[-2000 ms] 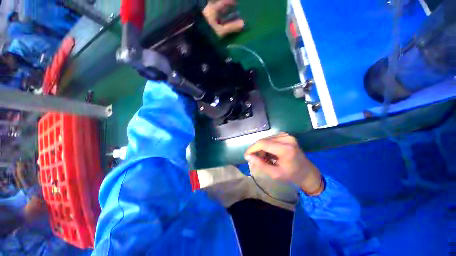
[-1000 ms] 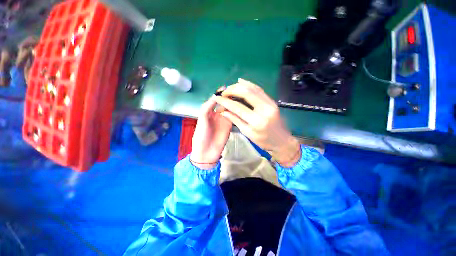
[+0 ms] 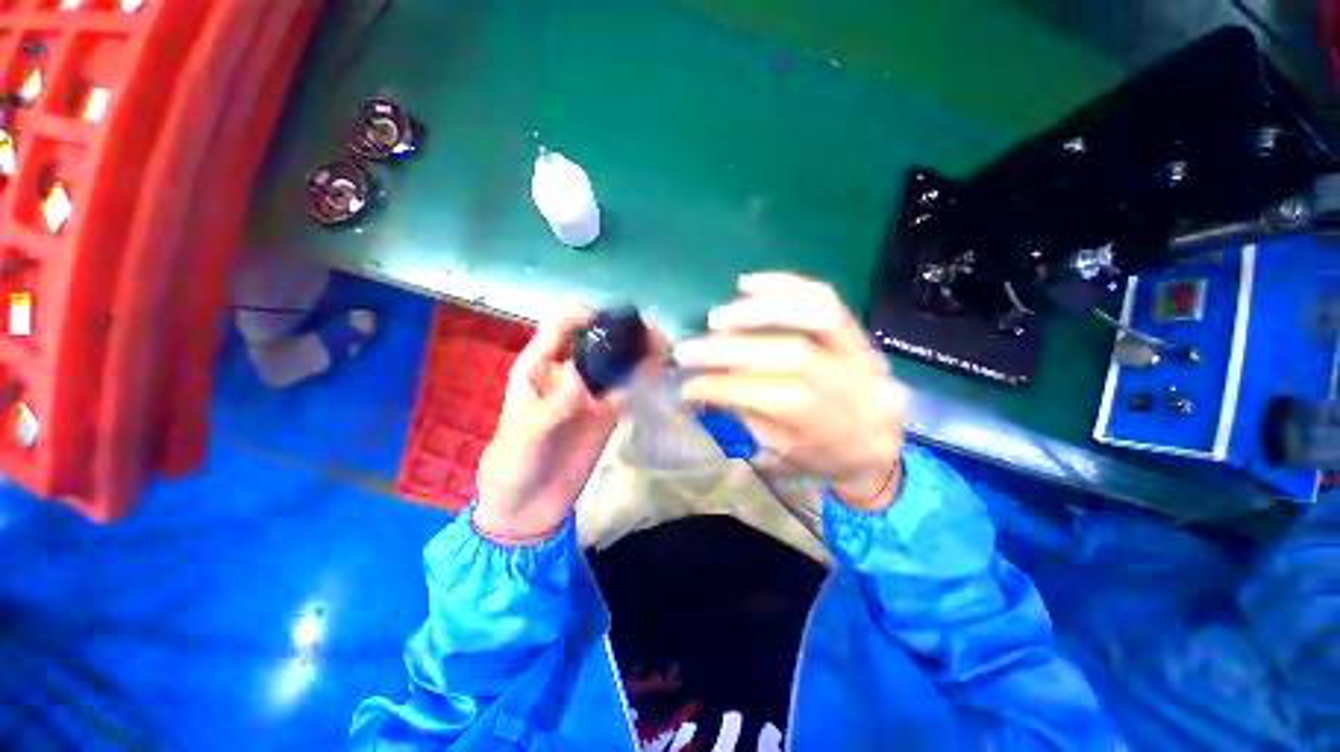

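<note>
My left hand [image 3: 537,441] holds a small dark round workpiece [image 3: 609,350] between thumb and fingers, above my lap at the bench's near edge. My right hand [image 3: 801,385] is just right of it, blurred, with fingers spread; no object shows in it, though its palm side is hidden. A white squeeze bottle [image 3: 566,199] lies on the green bench [image 3: 705,132] beyond the hands. Two dark round parts with metal centres, one nearer [image 3: 340,193] and one farther [image 3: 385,129], lie left of the bottle.
Stacked red parts trays [image 3: 162,250] stand at the left. A red crate [image 3: 459,404] shows below the bench edge. The black clamp fixture [image 3: 963,316] is at right, with the blue control box [image 3: 1183,353] beside it and a thin pale lead. A person's foot [image 3: 294,353] shows below the bench.
My hands, together around the part a second ago, have come apart, the part staying in my left hand. The view has shifted, showing the trays larger and the loose round parts more clearly.
</note>
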